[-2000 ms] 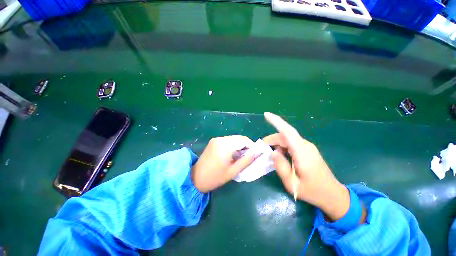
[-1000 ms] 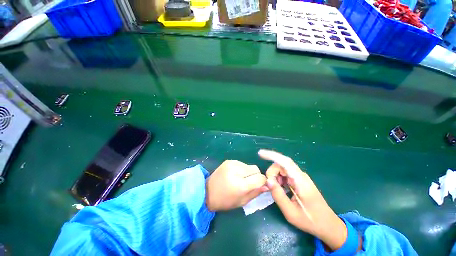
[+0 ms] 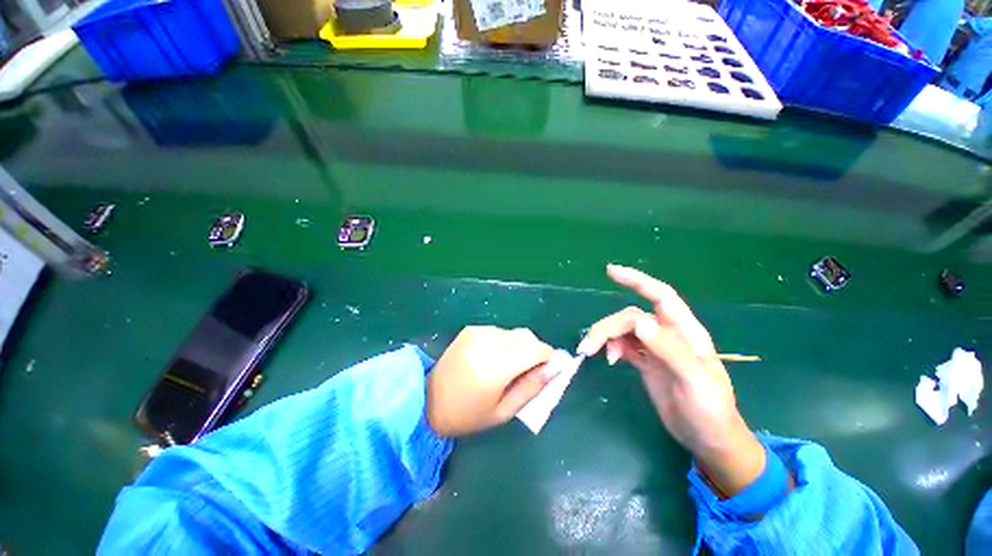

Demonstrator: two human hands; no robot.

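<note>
My left hand (image 3: 490, 380) pinches a folded white wipe (image 3: 547, 404) between thumb and fingers, low in the middle of the view. Any unit inside that hand is hidden. My right hand (image 3: 683, 375) is just to the right, index finger extended. Its other fingertips are beside the wipe's upper corner; whether they touch it is unclear. A thin tan stick (image 3: 740, 357) sticks out to the right from behind my right hand. Its other end is hidden.
Small watch-like units (image 3: 356, 231) lie spaced across the green surface (image 3: 522, 196). A black phone-like slab (image 3: 226, 353) lies left, crumpled white wads (image 3: 953, 386) right. Along the far edge are a white parts tray (image 3: 674, 65), blue bins (image 3: 158, 38) and a yellow tray (image 3: 408, 35).
My right hand has moved up and right, parting somewhat from my left hand, and its fingers have spread. The stick now points right. The wipe hangs at a steeper slant. The camera view has shifted slightly.
</note>
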